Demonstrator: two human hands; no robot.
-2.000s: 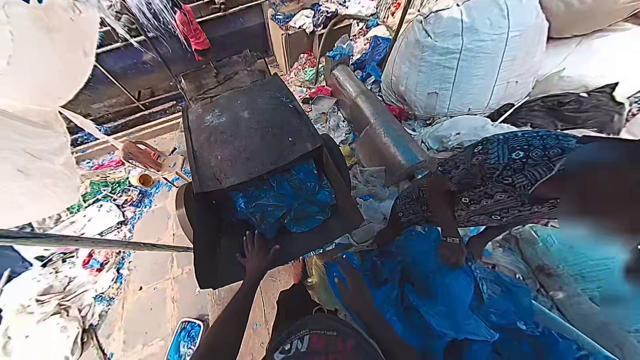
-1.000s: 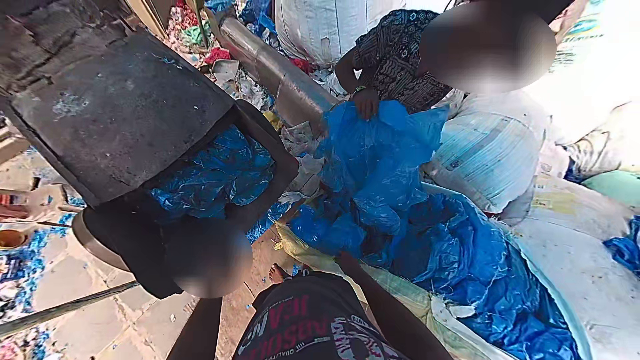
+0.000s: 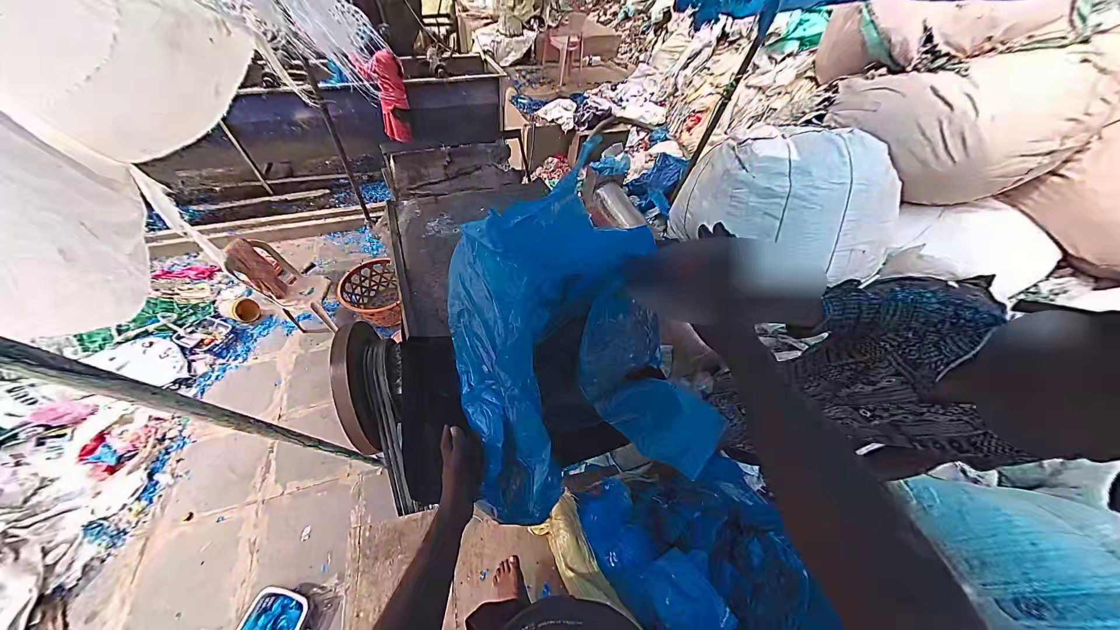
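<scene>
A large blue plastic sheet point(image 3: 525, 262) is spread in the air across the mouth of a dark metal hopper point(image 3: 429, 254) on a machine. At the hopper's near left edge is my left hand point(image 3: 459, 451), beside the hanging sheet; its fingers are only partly visible. My right hand point(image 3: 678, 276) reaches up against the sheet's right part, but blur hides its grip. More blue plastic film point(image 3: 691, 542) lies heaped in an open sack point(image 3: 582, 547) below. To the right is a co-worker in a patterned top point(image 3: 875, 376).
A belt pulley point(image 3: 354, 385) sits on the machine's left side. Farther left are an orange basket point(image 3: 372, 293), a plastic chair point(image 3: 280, 276) and a slanting pole point(image 3: 192, 407). Stuffed white sacks point(image 3: 787, 201) stand behind at the right. A tub of blue pieces point(image 3: 274, 610) is on the floor.
A second ago the blue film was by the sack and the co-worker's hand; now a sheet is up over the hopper with my right arm raised beside it. The view has swung considerably.
</scene>
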